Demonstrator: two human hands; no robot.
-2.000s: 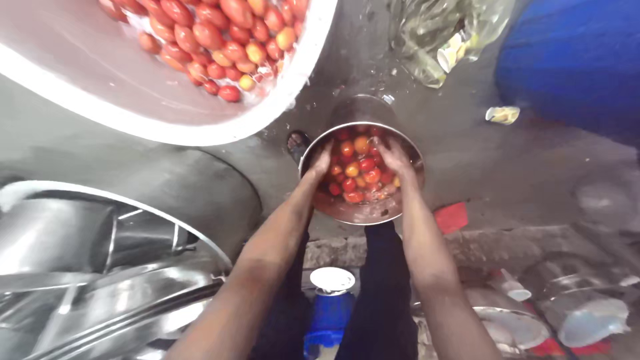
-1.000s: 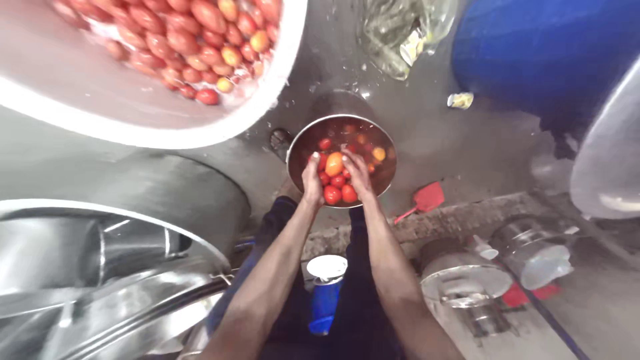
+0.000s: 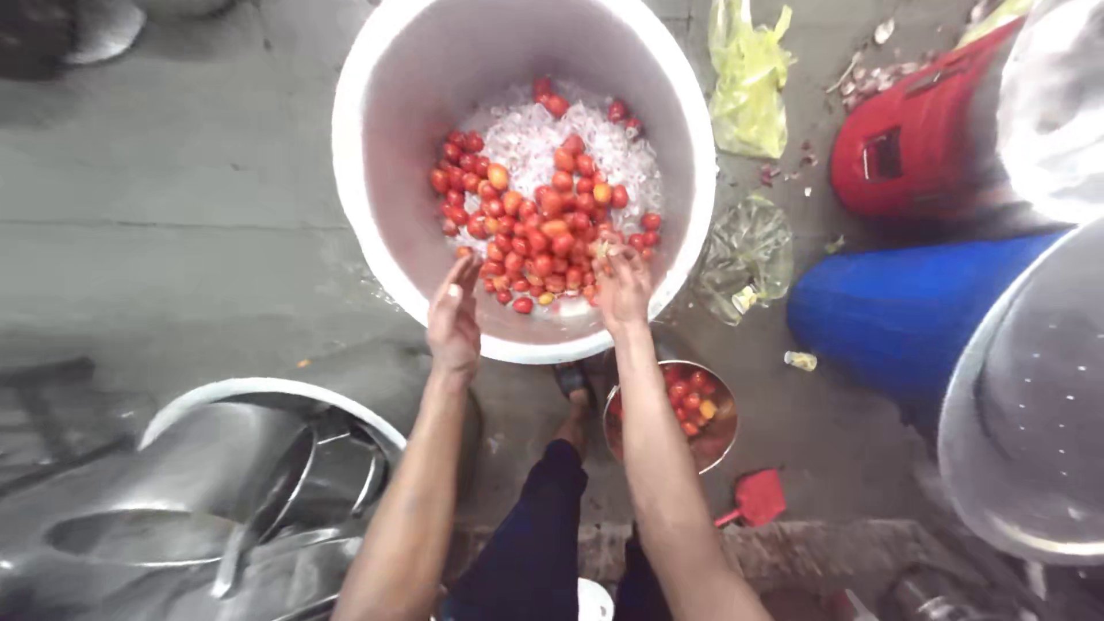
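Red and orange tomatoes (image 3: 539,241) lie in a large deep metal pot (image 3: 405,172), over pale chopped pieces that look like onion (image 3: 526,142). Over the pot's near edge, at the left, my left hand (image 3: 455,319) is spread with nothing in it. Opposite it, my right hand (image 3: 621,280) is inside the near right rim beside the tomatoes, fingers apart; no tomato is plainly gripped. A smaller metal bowl (image 3: 723,423) with more tomatoes stands on the floor below, partly behind my right forearm.
Metal vessels (image 3: 181,466) fill the lower left. Along the right are a yellow plastic bag (image 3: 749,86), a clear bag (image 3: 750,246), a red container (image 3: 914,129), a blue drum (image 3: 906,302) and a large perforated metal vessel (image 3: 1026,388). A red dustpan (image 3: 761,498) lies near the bowl.
Both hands have moved from the small bowl to the large pot. The tomatoes held between them a second ago are let go. The view has shifted to show the whole pot.
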